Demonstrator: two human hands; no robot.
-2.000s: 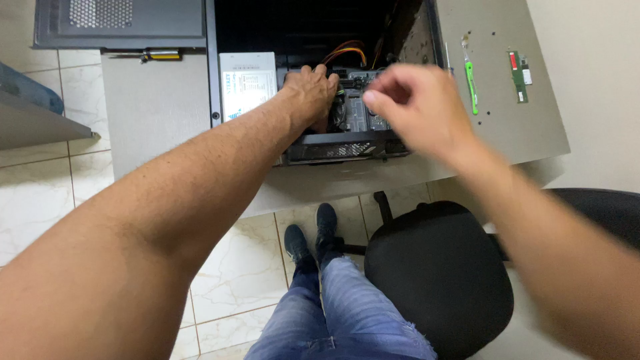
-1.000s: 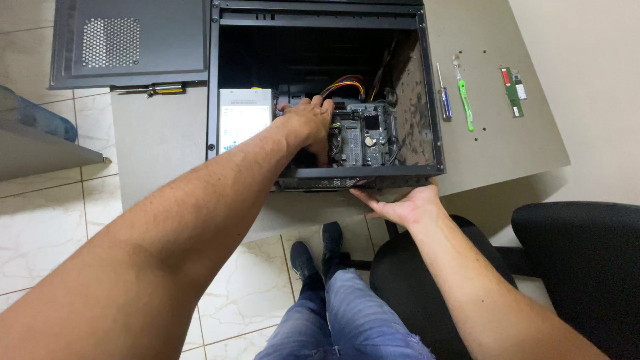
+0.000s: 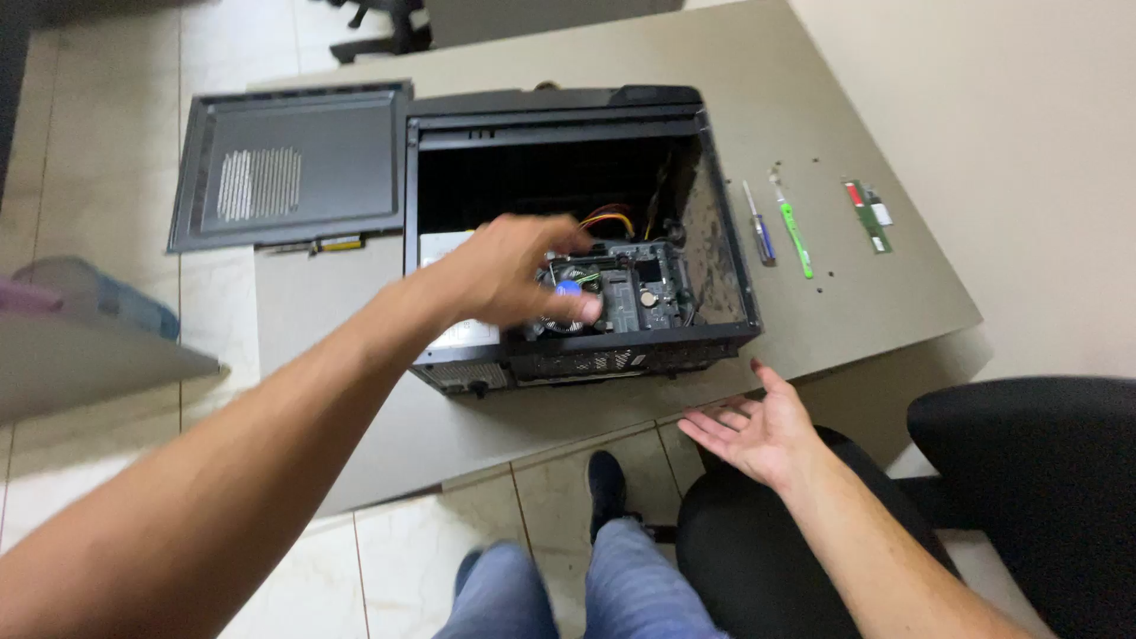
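An open black computer case (image 3: 729,222) lies on its side on a grey table. Over its motherboard (image 3: 621,302) my left hand (image 3: 524,271) is raised with fingers apart, holding nothing, above the round CPU cooler (image 3: 568,291). The silver power supply (image 3: 470,334) is partly covered by that hand. A coin cell battery (image 3: 650,299) and bundled orange and yellow wires (image 3: 611,216) show inside. My right hand (image 3: 754,426), palm up and empty, is beyond the case's near right corner, not touching it.
The removed side panel (image 3: 346,169) lies left of the case, with a yellow-and-black tool (image 3: 337,244) beside it. On the right are a screwdriver (image 3: 761,238), a green brush (image 3: 796,240), a RAM module (image 3: 868,217) and small screws. A black chair (image 3: 1021,461) stands near the table's edge.
My left hand has lifted from inside the case. My right hand, which was at the case's lower right edge, has come away from it. The view has shifted and shows more of the table.
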